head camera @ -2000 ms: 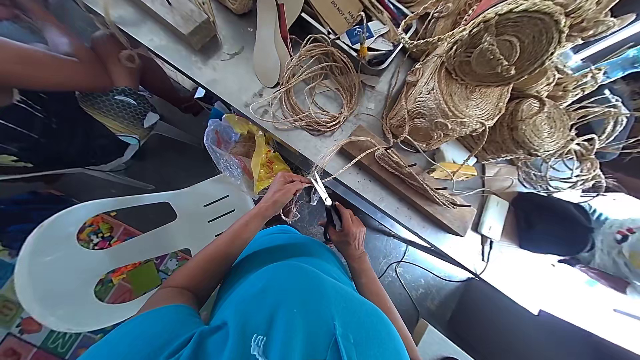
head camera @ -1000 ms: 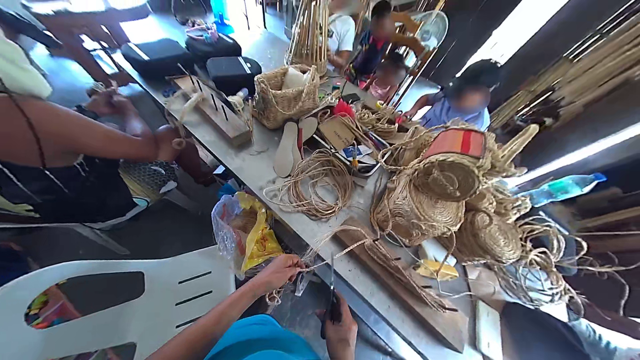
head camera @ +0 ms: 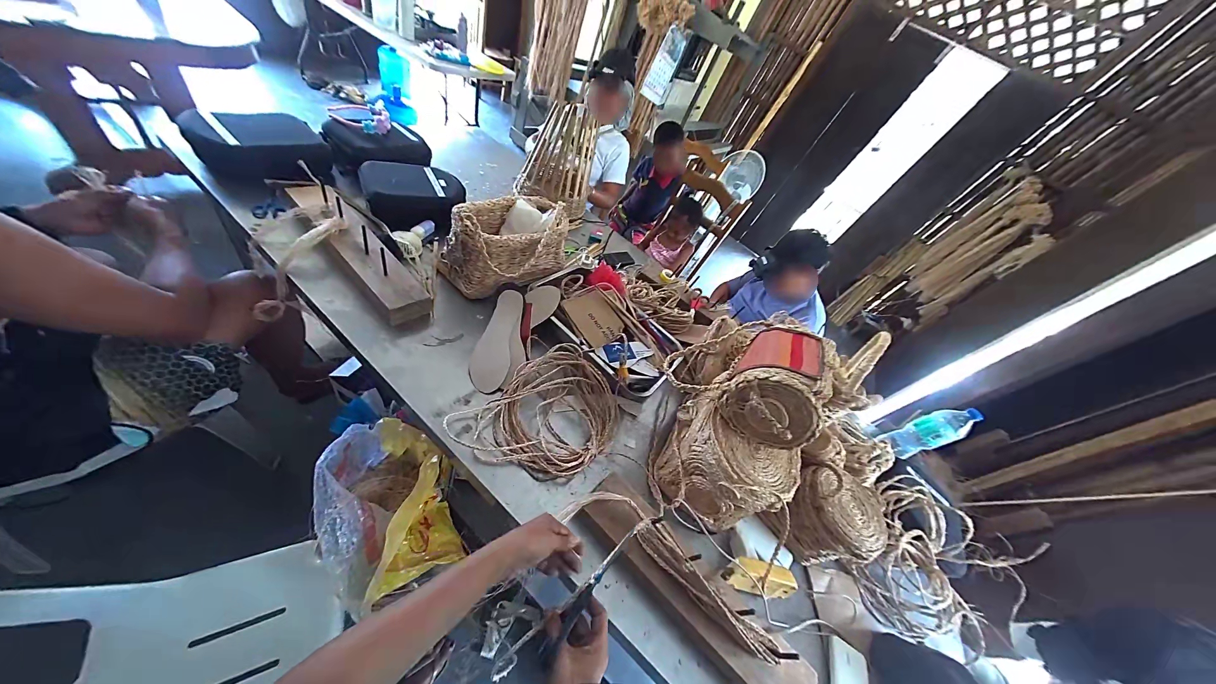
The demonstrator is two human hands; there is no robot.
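My left hand (head camera: 543, 545) pinches a strand of natural fibre at the table's near edge. My right hand (head camera: 579, 646) grips dark-handled scissors (head camera: 574, 608), whose blades point up toward the board. Their blades look parted, though blur hides the exact gap. Braided fibre cord (head camera: 679, 560) lies along a wooden board with pegs (head camera: 632, 556), just beyond both hands. A loose coil of cord (head camera: 560, 413) rests on the table farther back.
Woven baskets (head camera: 727, 461) are piled at the right, near a yellow block (head camera: 762, 577). Shoe soles (head camera: 496, 344) lie behind the coil. Plastic bags (head camera: 408, 513) hang left of my arm, above a white chair (head camera: 190, 608). A co-worker's arm (head camera: 114, 275) is at left; several people sit beyond.
The view has swung up to show more of the room. The scissors were up against the fibre at my left hand two seconds ago; now my right hand is lower, with its strand still in my left.
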